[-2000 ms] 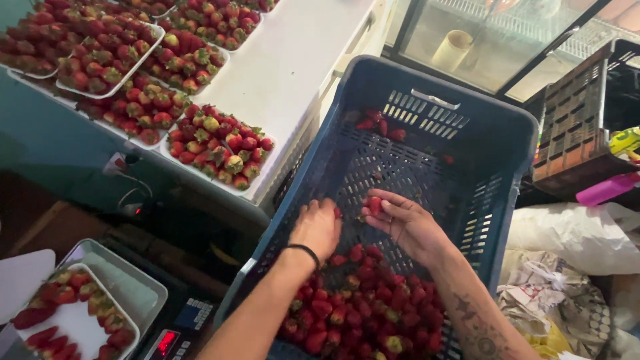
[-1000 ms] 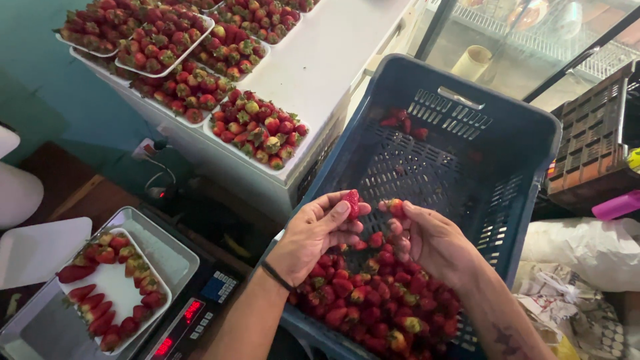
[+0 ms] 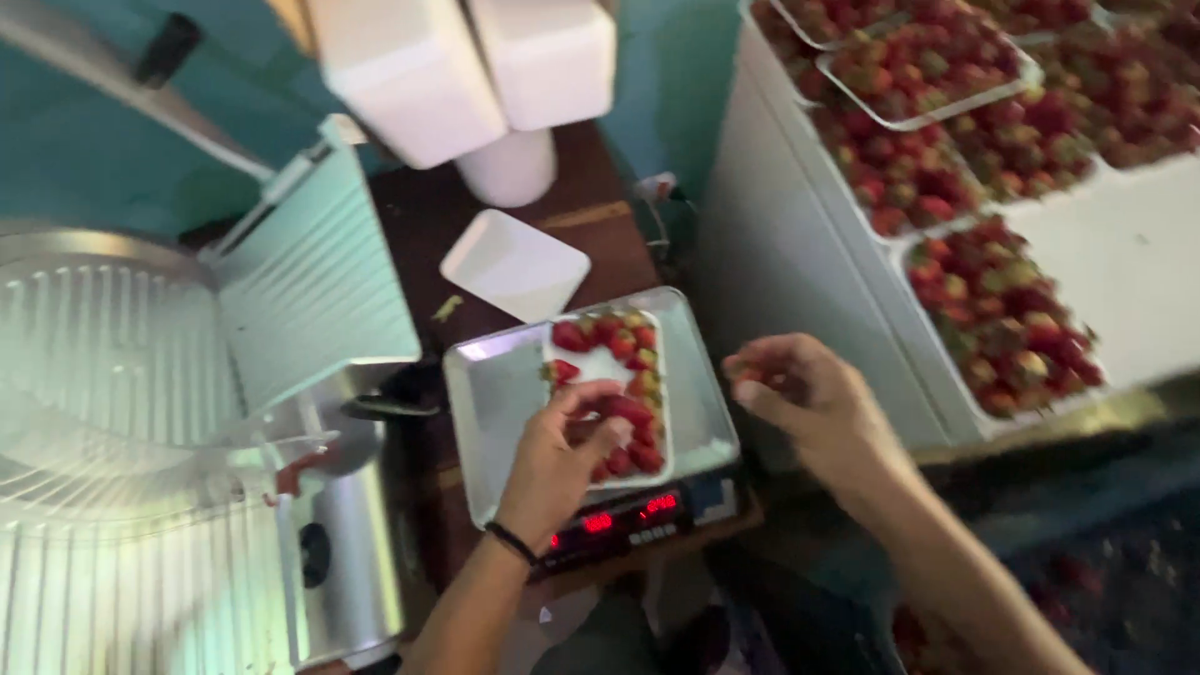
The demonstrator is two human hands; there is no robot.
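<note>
My left hand [image 3: 567, 450], with a dark band at the wrist, holds a red strawberry [image 3: 626, 410] over a white foam tray [image 3: 667, 427]. Strawberries line the edges of that tray, and part of its white bottom shows. The tray rests on the metal pan [image 3: 708, 412] of a digital scale [image 3: 647, 516] with lit red digits. To the right of the pan, my right hand [image 3: 806, 394] is raised with a strawberry [image 3: 745, 368] between thumb and fingers, partly hidden and blurred.
A metal meat slicer [image 3: 319, 291] stands at left. Behind the scale are an unfilled foam tray [image 3: 516, 265] and stacks of white foam trays [image 3: 412, 80]. Filled strawberry trays [image 3: 1003, 319] sit on a white surface [image 3: 1125, 253] at right. A dark crate [image 3: 1116, 572] is at lower right.
The view has swung left, from the blue crate to the scale. My hands, over the crate before, are now at the scale, the left one above the foam tray.
</note>
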